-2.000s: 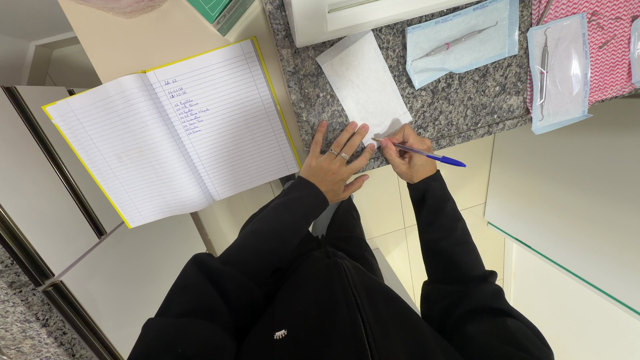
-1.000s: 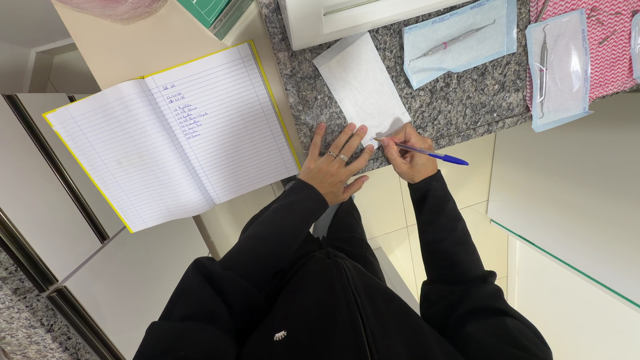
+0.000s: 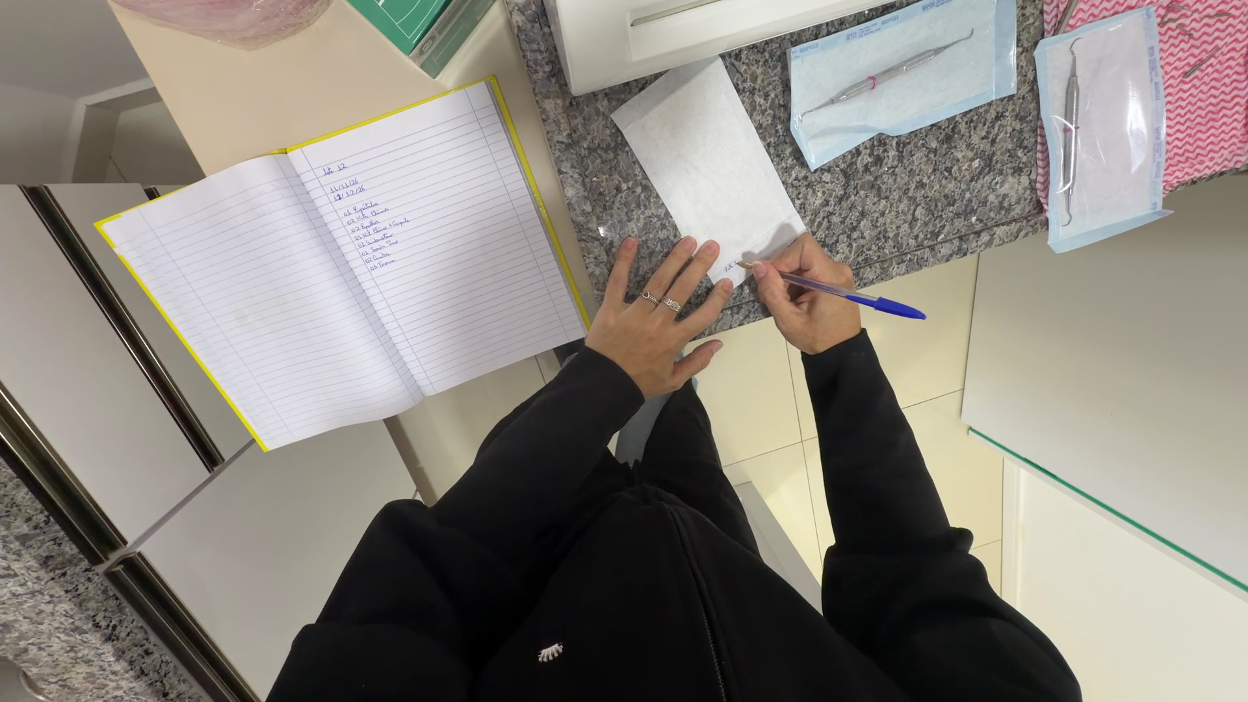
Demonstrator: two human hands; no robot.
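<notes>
My right hand (image 3: 811, 294) grips a blue ballpoint pen (image 3: 858, 297), its tip on the near end of a white sterilization pouch (image 3: 707, 156) lying paper side up. A little small writing shows beside the tip. My left hand (image 3: 658, 317), with rings on it, lies spread, fingertips on the pouch's near edge and the granite. To the left lies an open lined notebook (image 3: 448, 214) with yellow cover edges and a handwritten list. Beyond my right hand, a blue-edged pouch (image 3: 907, 97) holds a double-ended dental instrument (image 3: 892, 73); another such pouch (image 3: 1116, 127) lies farther right.
A white appliance (image 3: 702, 29) stands at the back of the granite counter (image 3: 604, 185). At the right lies a pink zigzag-patterned cloth (image 3: 1204, 107) with metal instruments on it. Green boxes (image 3: 419, 29) and a pink translucent item (image 3: 234, 15) sit behind the notebook. A glass edge (image 3: 1102, 507) runs at lower right.
</notes>
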